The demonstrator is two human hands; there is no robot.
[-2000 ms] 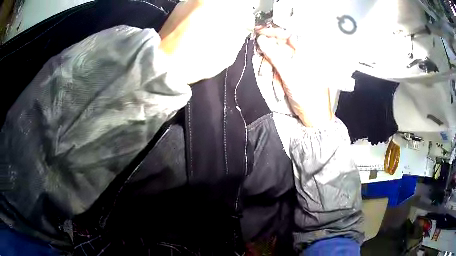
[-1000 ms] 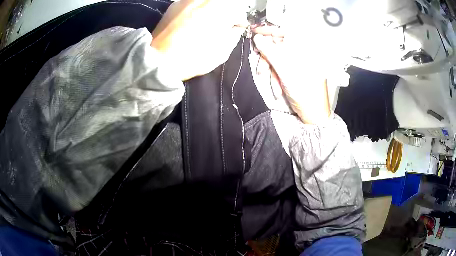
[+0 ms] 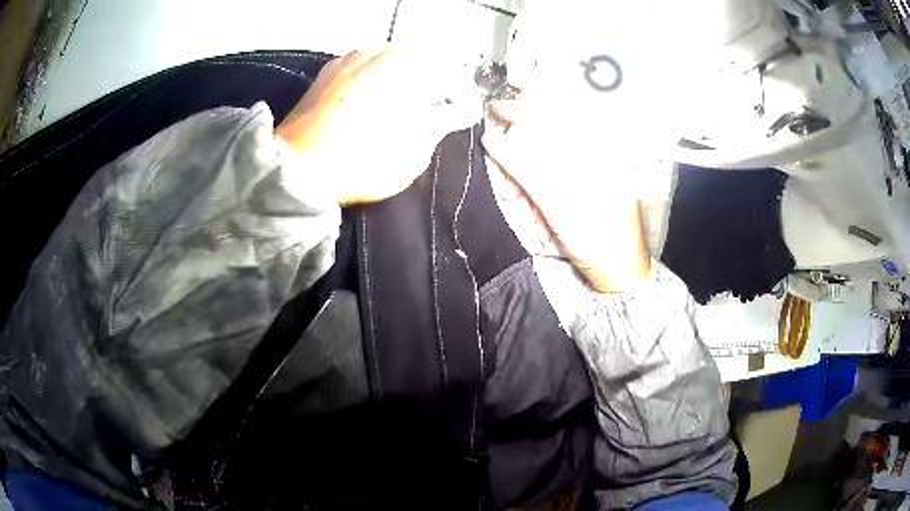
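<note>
A dark garment (image 3: 409, 299) with pale stitch lines covers my lap and runs up to the needle area of a white sewing machine (image 3: 698, 90). My left hand (image 3: 364, 135) lies on the cloth left of the needle area, strongly overexposed. My right hand (image 3: 569, 200) reaches up from the right, its fingertips close to the small metal parts (image 3: 494, 80) under the machine head. Both hands' fingers are at the top end of the stitched strip (image 3: 454, 230). Glare hides the fingertips, so their grip on the cloth does not show clearly.
A black cloth piece (image 3: 726, 230) with a ragged lower edge lies right of my right hand. A yellow-orange ring-shaped handle (image 3: 794, 325) lies at the table's front edge, near a ruler scale (image 3: 733, 349). A blue box (image 3: 813, 387) and a tan panel (image 3: 770, 449) are below right.
The view has shifted, so the hands and needle area sit lower and more to the left, and more white table shows at the top. The hands remain at the strip's top end.
</note>
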